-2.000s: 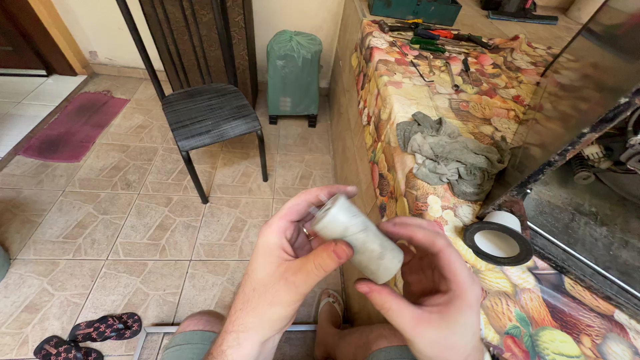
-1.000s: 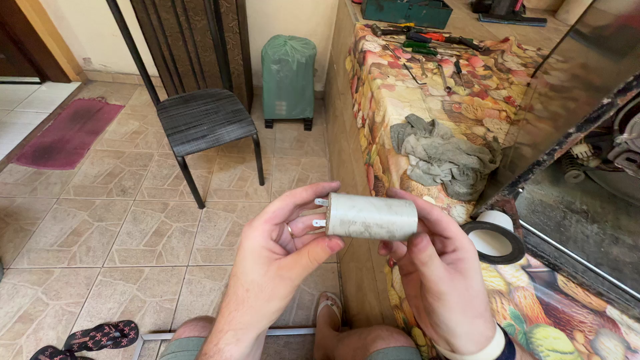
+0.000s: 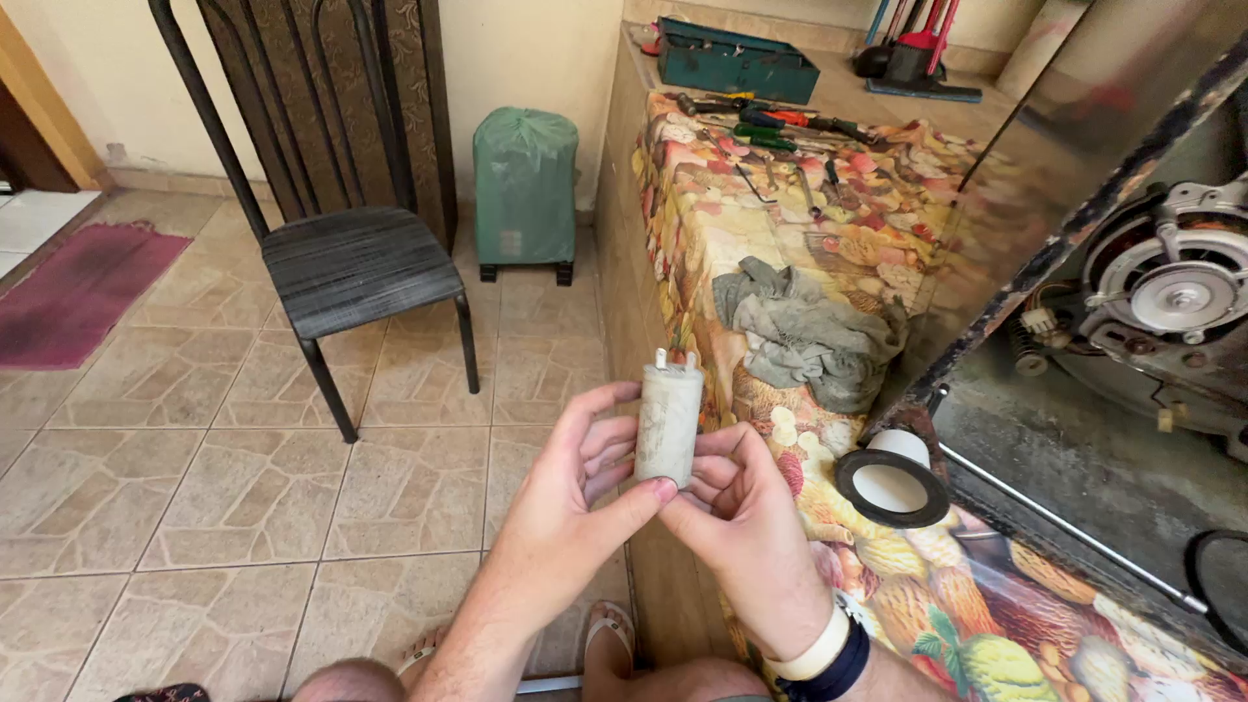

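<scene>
A whitish, stained cylindrical motor capacitor (image 3: 669, 429) stands upright between my hands, its two metal blade terminals pointing up. My left hand (image 3: 595, 487) grips it from the left side, thumb across the lower front. From the right, my right hand (image 3: 731, 497) holds its lower end with thumb and fingers. Beside them, a roll of black tape (image 3: 892, 487) lies against a white cylindrical piece on the fruit-patterned cloth (image 3: 858, 224). A crumpled grey rag (image 3: 809, 331) rests farther back. At the right is an opened appliance with a motor and pulley (image 3: 1182, 297) showing.
Screwdrivers, a hammer and other hand tools (image 3: 770, 127) lie at the cloth's far end, before a green metal toolbox (image 3: 736, 63). A black chair (image 3: 361, 263) and a green-covered wheeled item (image 3: 526, 185) stand on the tiled floor. A metal rod (image 3: 1072, 526) runs along the appliance's edge.
The capacitor has turned from lying sideways, terminals to the left, to upright with terminals up. Both hands have shifted their hold on it.
</scene>
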